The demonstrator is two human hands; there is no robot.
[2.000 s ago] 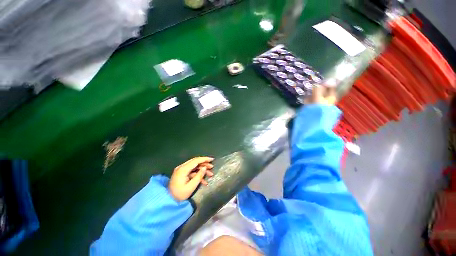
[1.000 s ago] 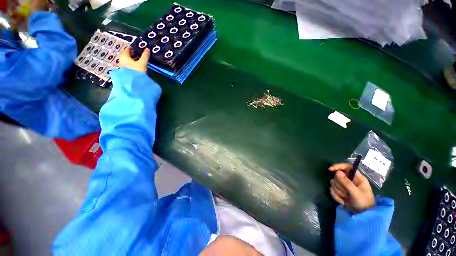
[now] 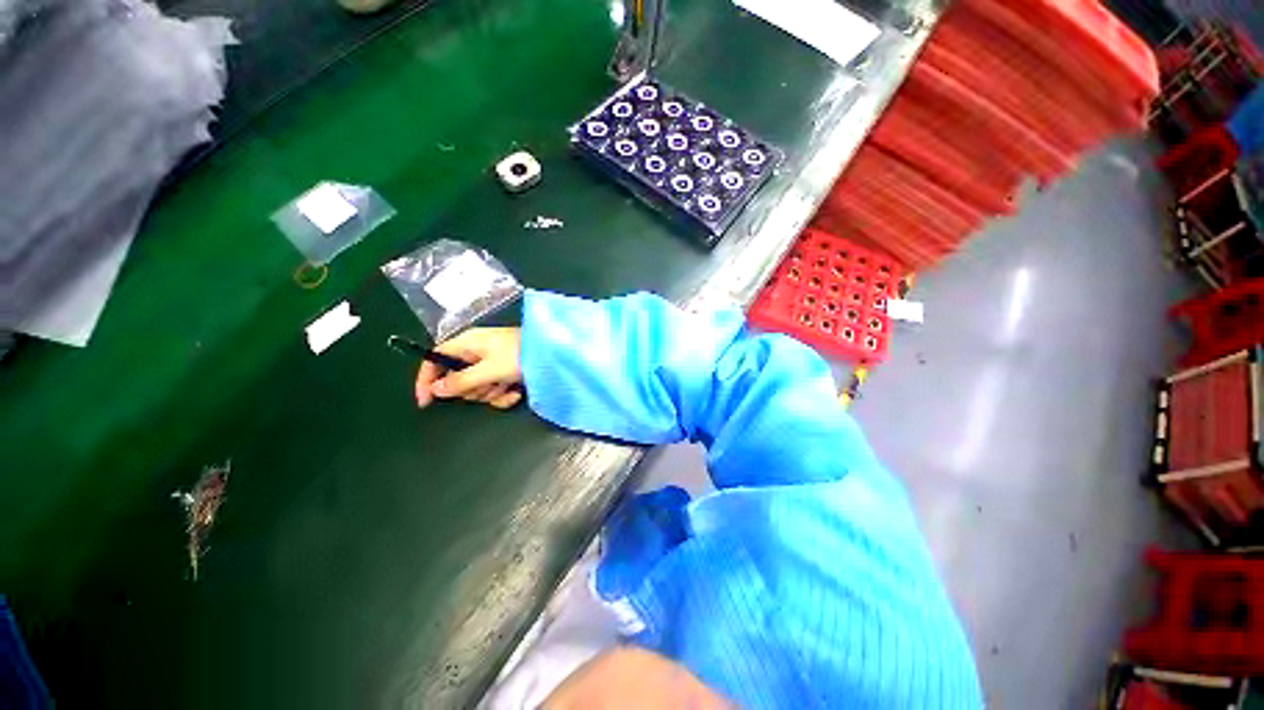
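My right hand (image 3: 474, 372) rests over the green bench beside a clear zip bag (image 3: 458, 282). It holds black tweezers (image 3: 433, 355) between thumb and fingers, tip pointing left. A loose pile of thin brown metal pins (image 3: 205, 516) lies at the lower left. A stack of black trays with white-ringed round components (image 3: 677, 144) sits near the bench's right edge. My left hand is not in view.
A second clear bag (image 3: 330, 214), a yellow band (image 3: 311, 275), a white label (image 3: 333, 327) and a pale square part (image 3: 519, 171) lie on the bench. Grey sheets (image 3: 111, 139) are upper left. Red crates (image 3: 825, 294) stand beyond the bench edge.
The view has swung right, away from the blue-edged tray stack my left hand was touching. My left hand has gone out of view. My right hand still holds the tweezers, now pointing left.
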